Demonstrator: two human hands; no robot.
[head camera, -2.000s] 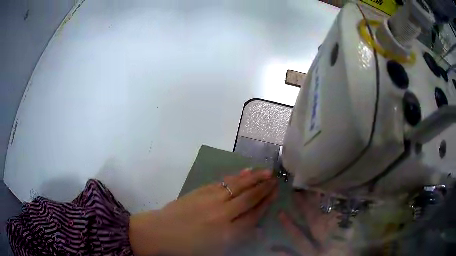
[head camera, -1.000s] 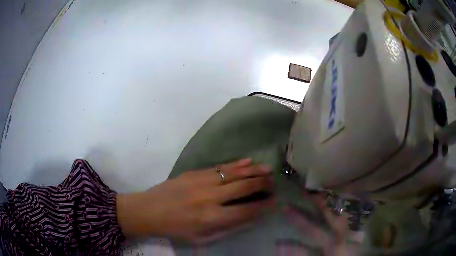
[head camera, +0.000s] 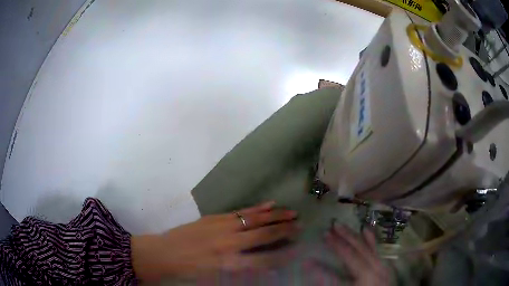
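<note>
A green cloth panel (head camera: 268, 148) lies on the table left of and under the needle area of the cream sewing machine head (head camera: 385, 123). My left hand (head camera: 240, 237), with a ring, lies flat on the cloth, its fingers pointing towards the presser foot (head camera: 318, 189); its lower part is blurred. My right hand (head camera: 357, 251) is blurred at the lower right, its fingers on the cloth just below the presser foot. Whether either hand grips the cloth cannot be told. The needle tip is too small to tell.
The white table (head camera: 128, 100) has a wooden edge at the back. A yellow box (head camera: 416, 6) with black lettering stands behind the machine. A small brown patch (head camera: 329, 84) shows beside the head. A pale wall (head camera: 33, 33) is at the left.
The green cloth has spread farther back past the needle and covers the metal bed plate. My left hand has shifted slightly down. My right hand's fingers show more clearly below the presser foot.
</note>
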